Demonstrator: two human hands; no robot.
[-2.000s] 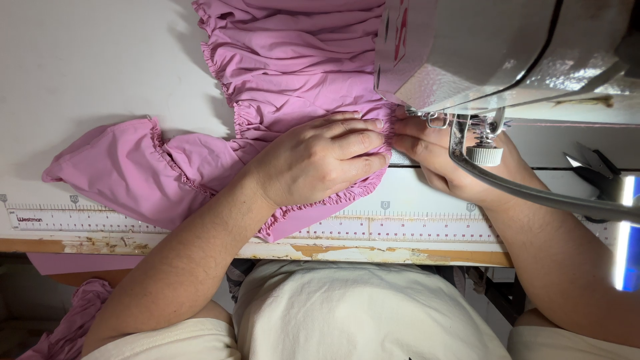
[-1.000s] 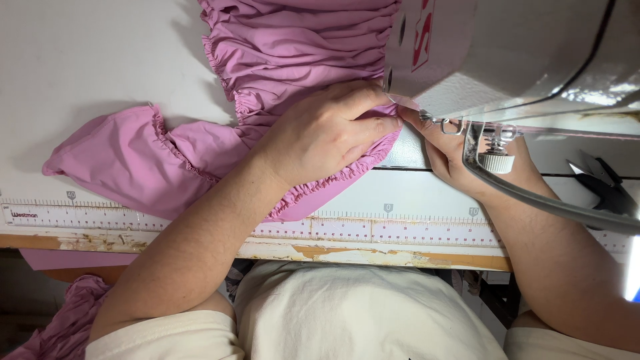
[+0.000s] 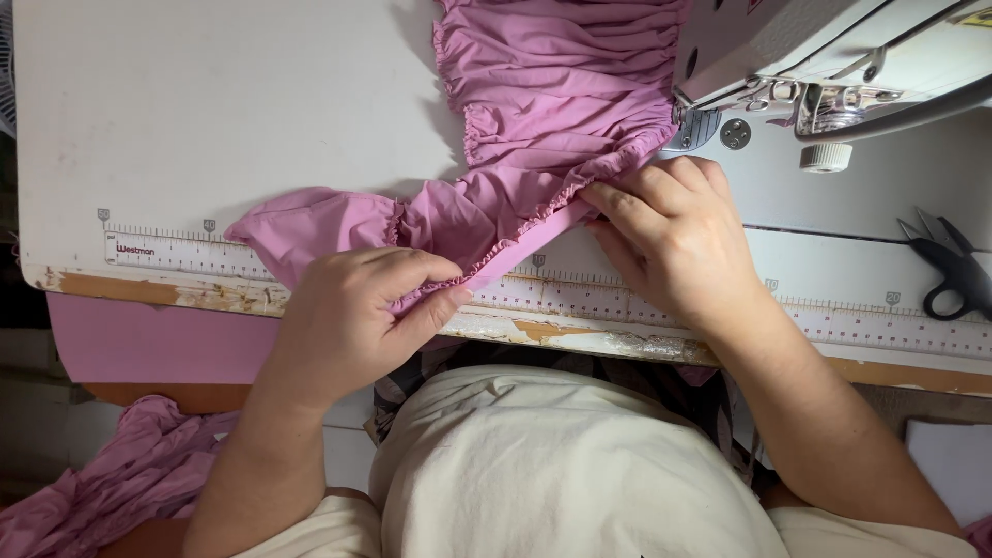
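Observation:
Gathered pink fabric point(image 3: 558, 85) lies on the white sewing table, its far right edge running under the needle area of a sewing machine point(image 3: 759, 46). Between thumb and fingers, my left hand point(image 3: 364, 318) pinches the lower end of the ruffled seam near the table's front edge. Farther up that seam, close to the presser area, my right hand point(image 3: 666, 232) grips the fabric edge with its fingertips. A smooth pink strip point(image 3: 535, 240) stretches along the seam between both hands. The needle itself cannot be made out.
A printed ruler point(image 3: 186, 256) runs along the worn front edge of the table point(image 3: 542, 332). Black-handled thread snips point(image 3: 949, 267) lie at the right. More pink fabric point(image 3: 132, 473) is heaped below the table at the left. A white knob point(image 3: 825, 157) juts from the machine.
My left hand has moved down and left from beside the machine to the seam's lower end. My right hand has come out from beneath the machine head. The seam is now stretched between them.

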